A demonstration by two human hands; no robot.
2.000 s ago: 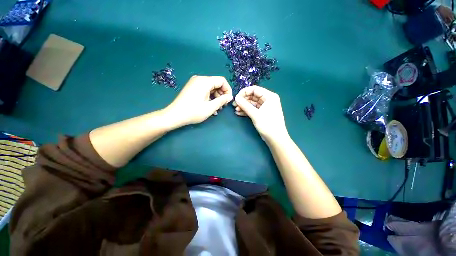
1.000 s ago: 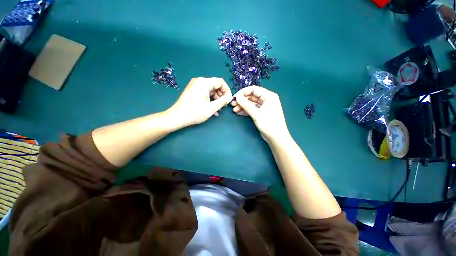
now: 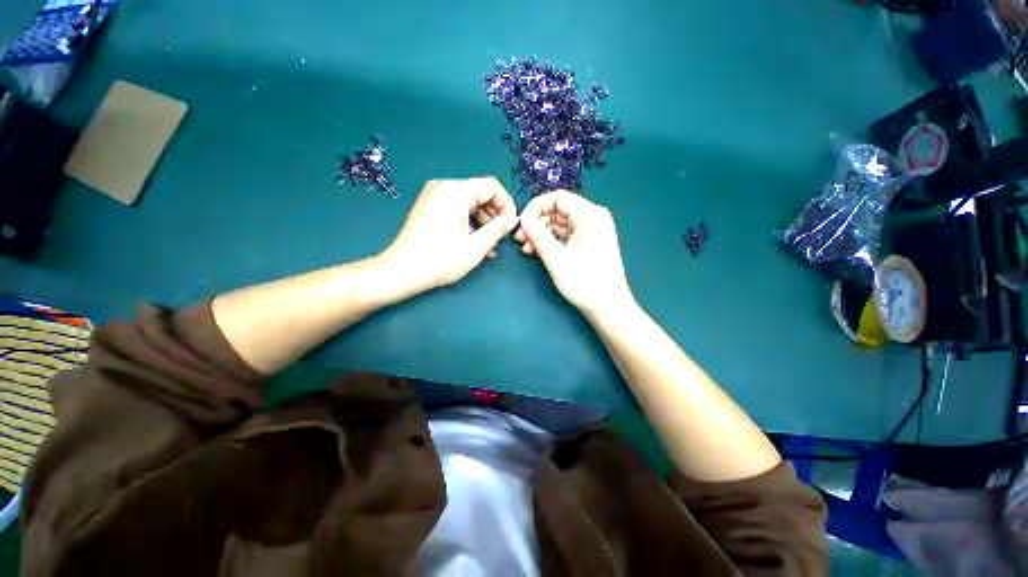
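Note:
A large loose heap of tiny dark parts with purplish glints (image 3: 550,118) lies on the green mat just beyond my hands. A smaller pile of similar parts (image 3: 369,168) lies left of my left hand, and a very small dark cluster (image 3: 696,238) lies right of my right hand. My left hand (image 3: 453,229) and my right hand (image 3: 576,247) are bare and meet at the fingertips at the heap's near edge. Thumb and forefinger of each hand are pinched around a tiny dark part, mostly hidden between the fingertips.
A tan flat piece (image 3: 126,142) and a dark box (image 3: 28,175) are at left, with a blue-and-white packet (image 3: 51,45) above. At right are a shiny clear bag (image 3: 843,214), tape rolls (image 3: 901,299) and black equipment (image 3: 958,276) with cables.
My hands stay together at the fingertips, with my right hand slightly further left and turned a little. The view has shifted slightly, and the red thing at upper right has left the picture.

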